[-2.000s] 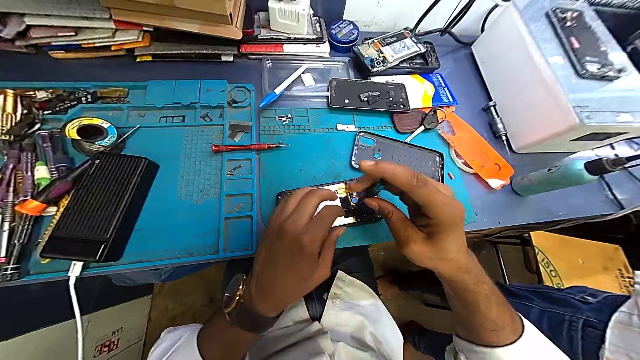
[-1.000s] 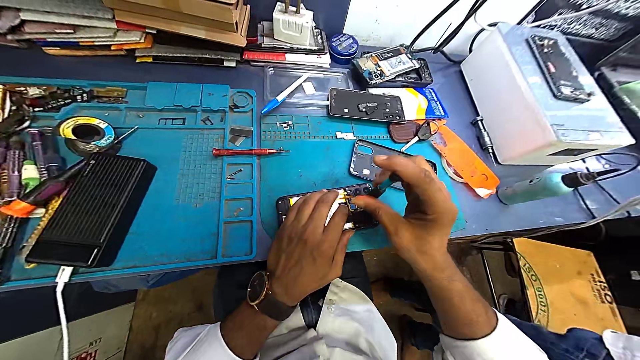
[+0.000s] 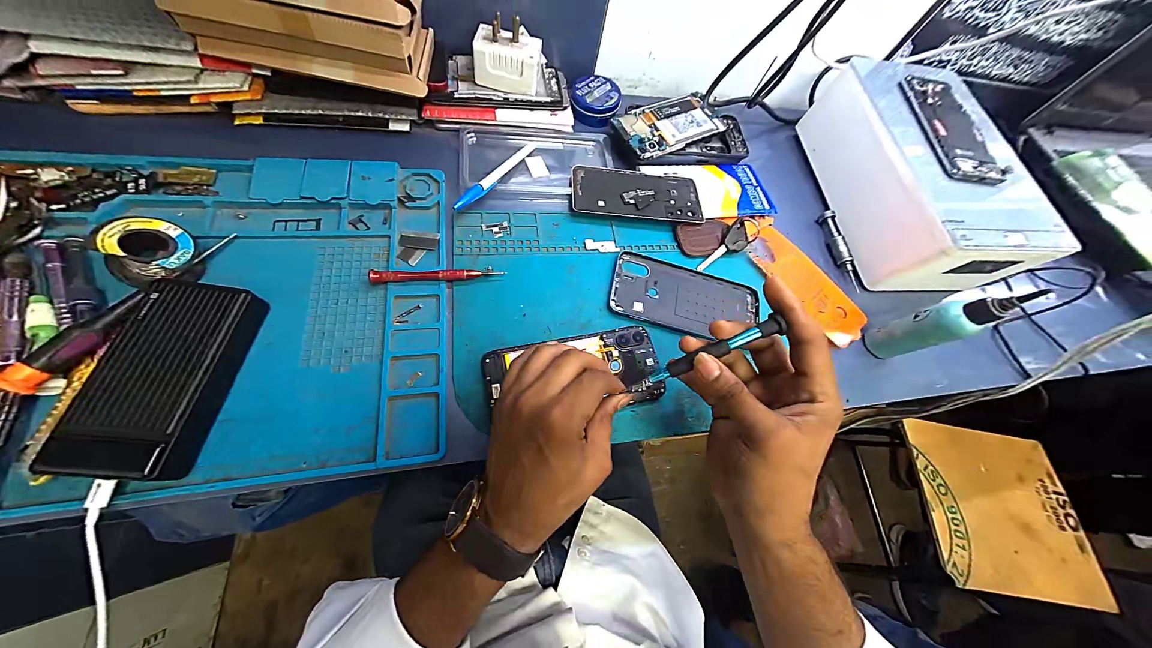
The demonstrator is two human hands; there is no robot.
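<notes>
An opened smartphone (image 3: 630, 360), its battery and inner parts showing, lies on the blue repair mat (image 3: 558, 297). My left hand (image 3: 558, 423) is over its left and lower part, fingers curled on it, holding it against the mat. In my right hand (image 3: 765, 396) is a black and teal precision screwdriver (image 3: 720, 349), gripped between thumb and fingers and slanting down to the left. Its tip is at the phone's lower right part; whether it touches a screw cannot be told. Just behind, a dark phone back cover (image 3: 684, 292) lies with its inside up.
A red screwdriver (image 3: 436, 275) lies left of the phone. Farther left are a black ridged device (image 3: 153, 378) and a solder spool (image 3: 144, 243). Another phone part (image 3: 634, 193), keys (image 3: 736, 236) and an orange piece (image 3: 810, 283) lie behind; a teal bottle (image 3: 927, 328) is at the right.
The screwdriver, mostly hidden by my right hand before, now shows along its length. My right hand's fingers have spread and shifted away from the phone. My left hand stays on the phone.
</notes>
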